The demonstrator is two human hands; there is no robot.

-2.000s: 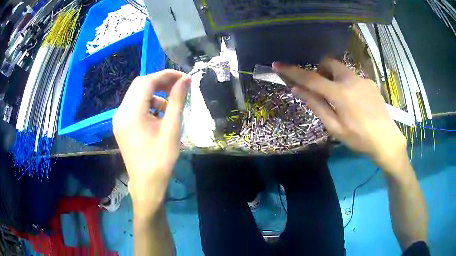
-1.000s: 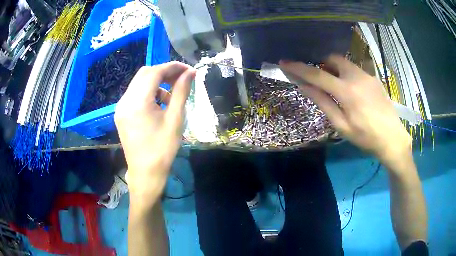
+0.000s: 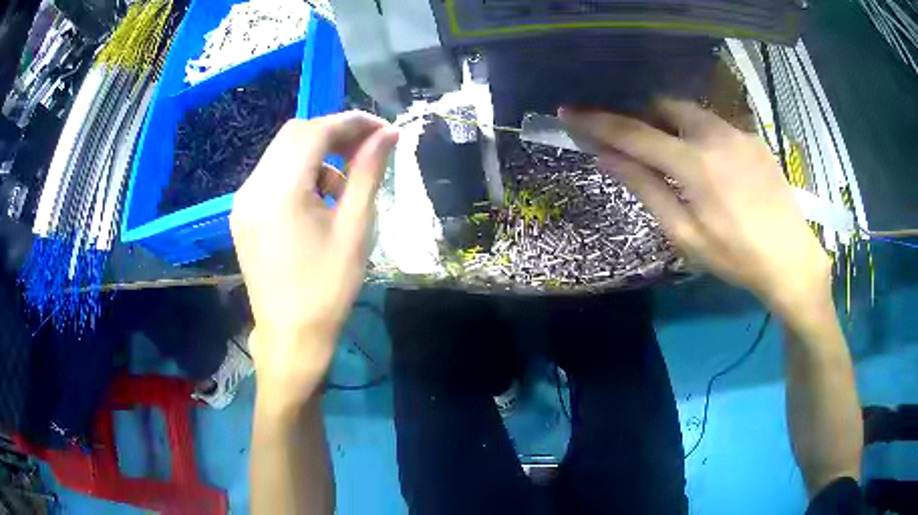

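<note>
My right hand (image 3: 705,196) holds a white flat strip (image 3: 549,131) between its fingers; the strip passes under the hand and shows again at the right with a blue wire end. A thin yellow lead wire (image 3: 503,129) runs from the strip's left end to the work point of the grey machine (image 3: 388,45). My left hand (image 3: 312,211) has thumb and forefinger pinched together just left of the work point, at a small whitish piece that is too blurred to name. Pale crumpled wrapping (image 3: 408,226) covers the machine front.
A blue divided bin (image 3: 191,233) with white and dark pieces stands at the left. Small silvery pieces (image 3: 594,236) lie piled below the machine. White cable bundles lie at far left (image 3: 81,181) and right (image 3: 820,131). A red stool (image 3: 126,443) stands on the floor.
The view has shifted slightly. Both hands keep nearly the same pose at the work point, and the strip and yellow wire stay in place.
</note>
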